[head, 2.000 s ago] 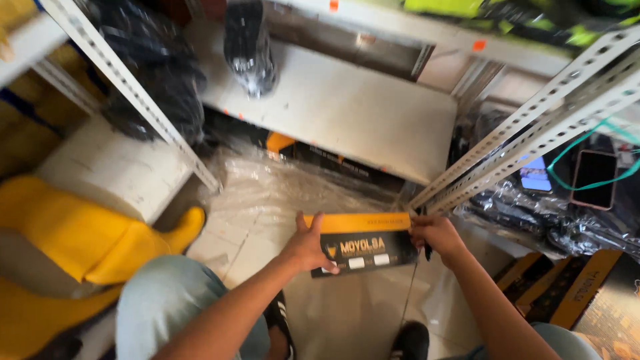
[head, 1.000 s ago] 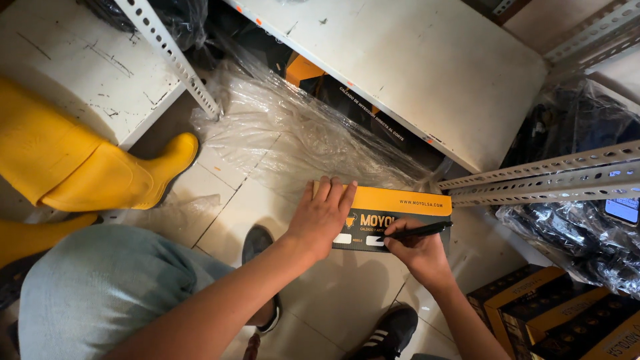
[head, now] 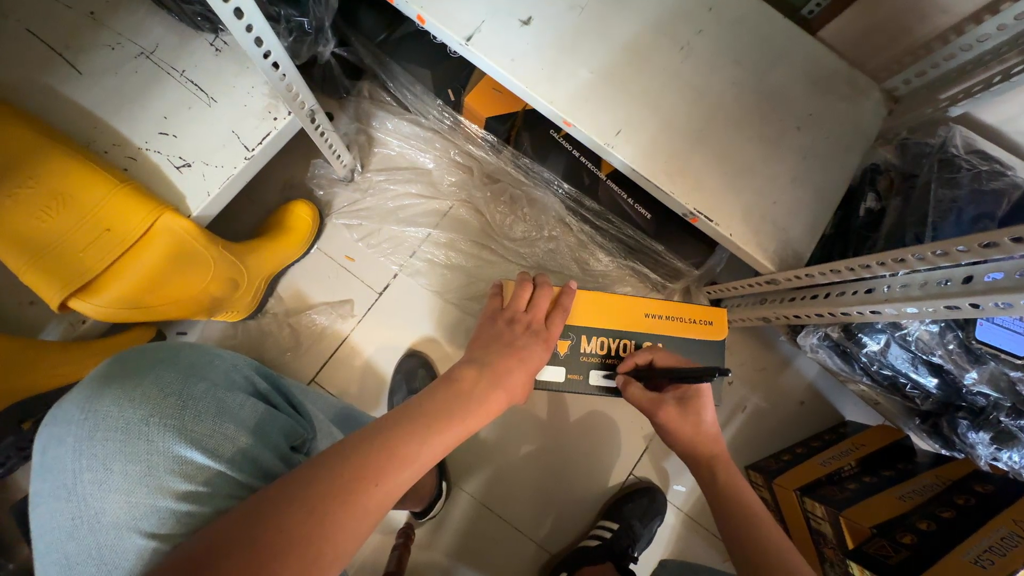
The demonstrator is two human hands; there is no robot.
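Observation:
An orange and dark grey cardboard shoebox with printed writing and small white label fields is in front of me, above the tiled floor. My left hand grips its left end, fingers over the orange top edge and the thumb side hidden. My right hand holds a black pen between thumb and fingers. The pen's tip is at a white field on the box's side, and whether it touches cannot be made out.
Yellow rubber boots stand at left. Clear plastic wrap lies below a white metal shelf with boxes under it. Perforated posts rise at right, near plastic-wrapped dark goods and several stacked shoeboxes. My shoes are below.
Two seconds ago my right hand was at the box's right end; it has moved left, to the white fields, with the pen. The view has shifted down and closer to the floor.

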